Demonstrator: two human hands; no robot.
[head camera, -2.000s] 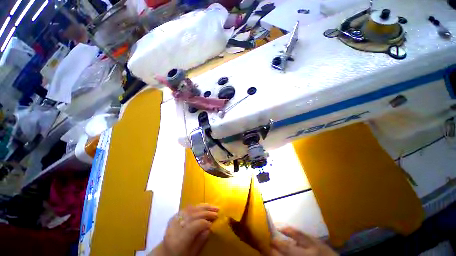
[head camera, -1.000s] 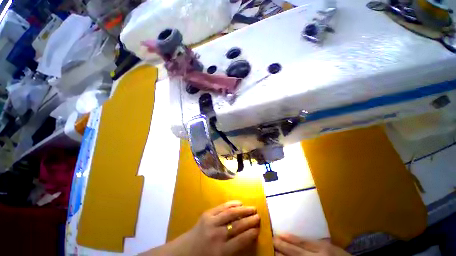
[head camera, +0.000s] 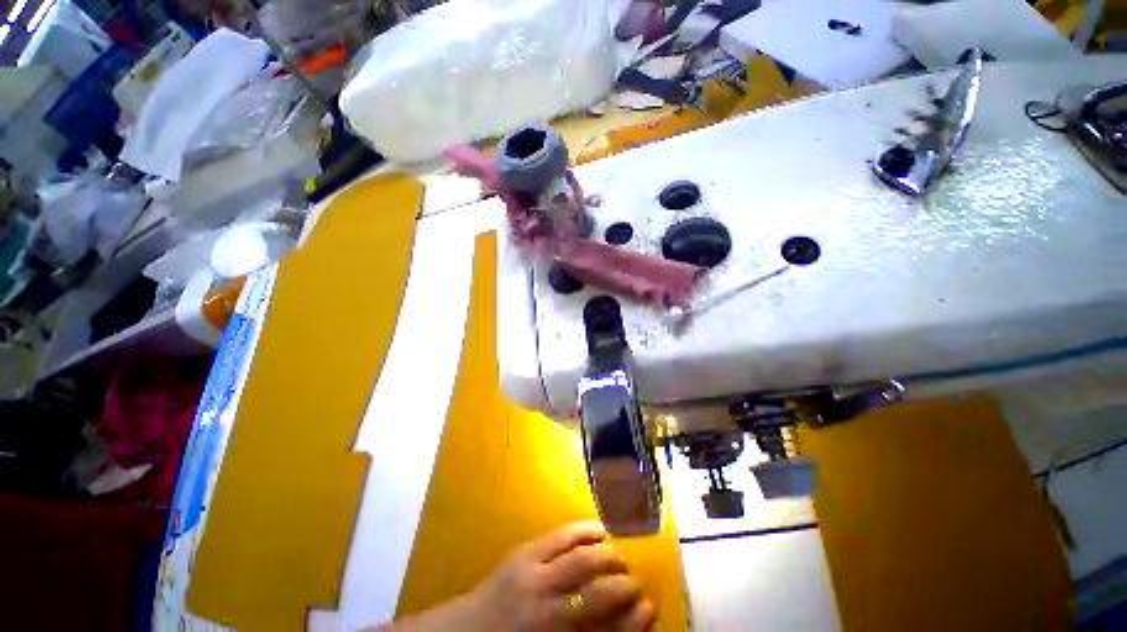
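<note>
A yellow cloth workpiece (head camera: 464, 519) lies under and left of the sewing machine's needle area, lit bright by the lamp. My left hand (head camera: 566, 586) lies on it, palm down with fingers bent, a ring on one finger. The chrome thread take-up guard (head camera: 620, 451) hangs just above my fingertips and hides part of the cloth. Dark clamp parts (head camera: 721, 475) show right of the guard; the needle itself cannot be made out. My right hand is not in view.
A yellow cut panel (head camera: 297, 407) lies at the left, another (head camera: 945, 525) at the right. The white machine head (head camera: 791, 327) spans the right, with a pink rag (head camera: 618, 266) on the knob (head camera: 531, 158). A white plastic-wrapped bundle (head camera: 482, 74) lies behind.
The view has shifted, so the machine head looks larger and lower. The workpiece now reaches farther up past the head's left side. My right hand has left the picture; my left hand stays on the cloth.
</note>
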